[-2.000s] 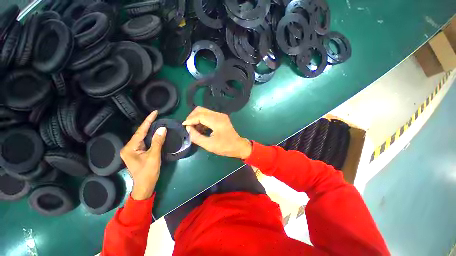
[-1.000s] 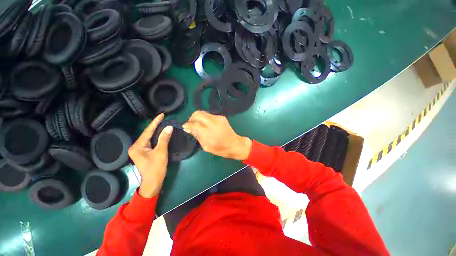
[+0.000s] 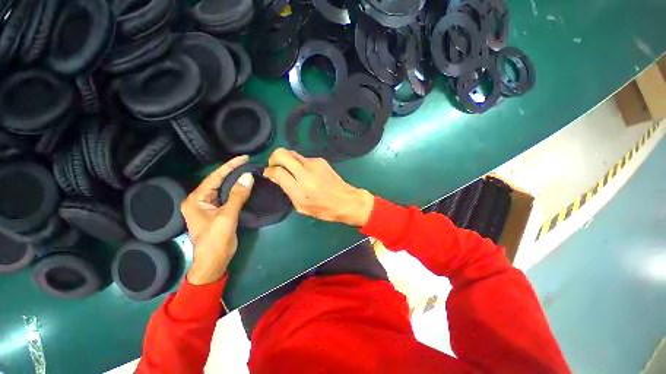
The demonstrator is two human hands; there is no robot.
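A round black ear cushion [image 3: 264,204] is held just above the green bench, near its front edge. My left hand [image 3: 215,219] grips its left side, with the thumb on the upper face. My right hand [image 3: 310,186] pinches the upper right rim with the fingertips. A ring in the cushion cannot be told apart from the black rim. A heap of black ear cushions [image 3: 159,86] lies to the left. A pile of flat black mounting rings [image 3: 358,120] lies beyond my right hand.
The green bench [image 3: 438,157] has a slanting front edge. Below it stands an open carton of ear pads [image 3: 520,226] with black ribbed rows. Another cardboard box [image 3: 632,104] and hazard tape [image 3: 599,182] are on the floor at right. A crumpled clear strip [image 3: 33,343] lies at lower left.
The shiny ring edge seen on the cushion earlier no longer shows. My right fingertips have moved from the cushion's right side to its upper rim. The view has shifted slightly.
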